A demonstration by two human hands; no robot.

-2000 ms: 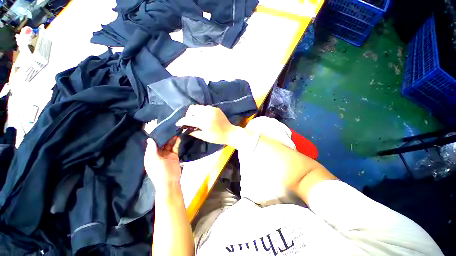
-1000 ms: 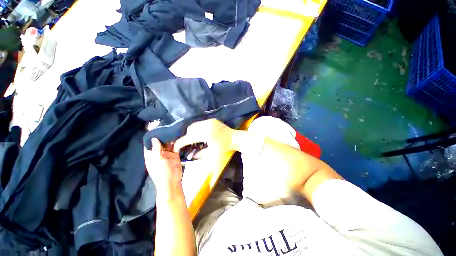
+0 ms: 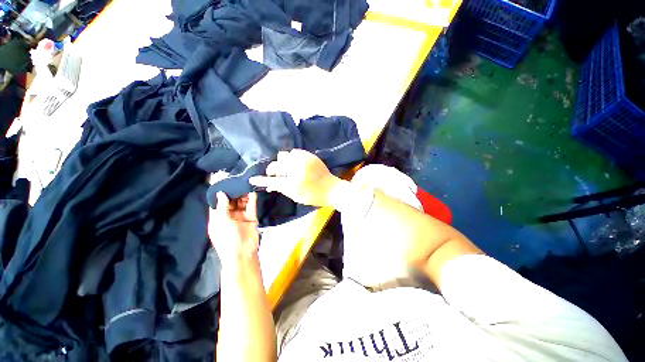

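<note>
A heap of dark navy garments (image 3: 120, 177) covers the near left of the table. A folded hem edge (image 3: 237, 185) with a thin pale line runs between my hands, beside a grey fabric patch (image 3: 258, 134). My left hand (image 3: 235, 225) pinches the left end of the hem from below, its fingertips partly under the cloth. My right hand (image 3: 300, 177) lies on the hem to the right, back of the hand up, with a finger pointing left along the cloth. Whether it holds a tool is hidden.
A second dark garment pile (image 3: 226, 28) lies farther up the white table, which has a yellow-orange edge (image 3: 417, 67). Blue crates (image 3: 608, 99) stand on the green and blue floor at the right, near a dark metal stand (image 3: 590, 205). A white basket (image 3: 64, 85) is at the far left.
My right hand has moved up from below the hem onto the cloth, with its fingers straighter. My left hand stays at the hem's left end.
</note>
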